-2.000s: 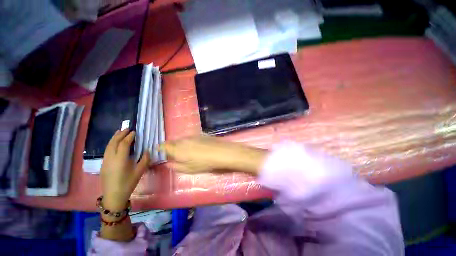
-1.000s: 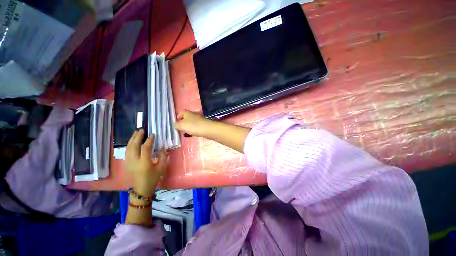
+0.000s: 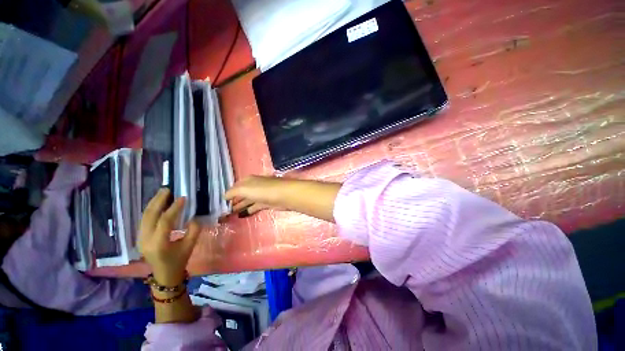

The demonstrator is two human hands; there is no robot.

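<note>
An interleaved stack of black tablets and white sheets [image 3: 184,144] is on the bench at centre left. Its upper part leans left, with a dark tablet showing in the gap. My left hand [image 3: 164,233] holds the near edge of the upper part, fingertips by the barcode label. My right hand [image 3: 252,195] is at the stack's lower right corner, fingers bent; whether they grip a sheet is unclear. A bare tablet stack [image 3: 342,89] lies to the right, screen up, with a barcode label at its top.
Another interleaved stack [image 3: 108,206] is to the left, beside another person's pink sleeve [image 3: 44,240]. White sheets [image 3: 291,27] lie at the back. A blue bin [image 3: 279,295] with tablets and sheets is below the bench edge. The plastic-covered bench [image 3: 521,123] extends right.
The stack's upper part has tilted left and parted from the lower part, opening a dark gap. My right hand has moved down along the stack's right edge. The view has shifted.
</note>
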